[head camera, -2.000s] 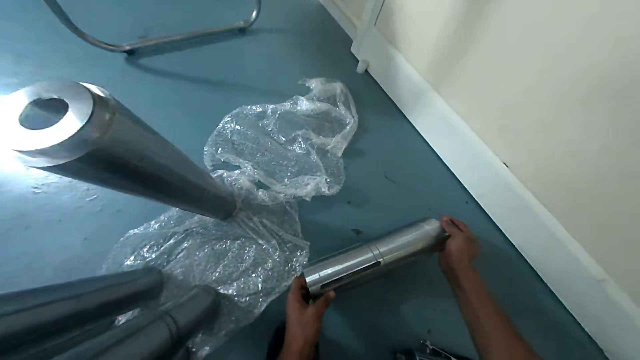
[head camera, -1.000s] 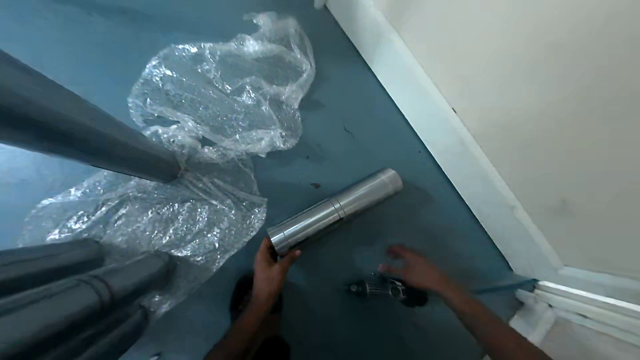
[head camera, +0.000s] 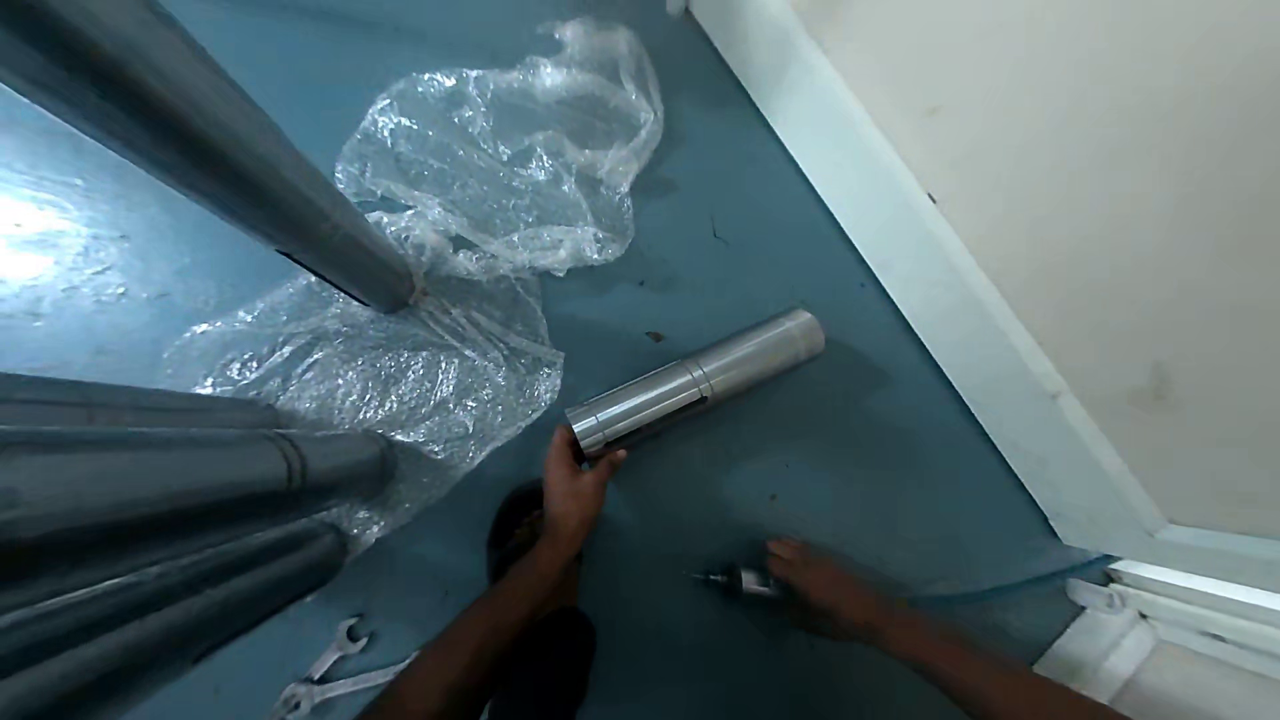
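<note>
A slotted metal cylinder lies aslant on the blue floor. My left hand grips its near left end, fingers at the rim and thumb underneath. To the lower right, my right hand is blurred and lies on the rear of a small dark air tool with a thin tip pointing left. My right fingers are curled at the tool, but how firmly they hold it is hard to make out. A blue hose runs from near that hand toward the door frame.
Crumpled clear plastic wrap spreads at the upper left, with a tall metal cylinder standing on it. Several more dark cylinders stand at the left. Open-ended wrenches lie at the bottom left. A white skirting board borders the wall.
My right hand has left the far end of the cylinder and moved down to the air tool. My left hand stays at the near end. The view has shifted.
</note>
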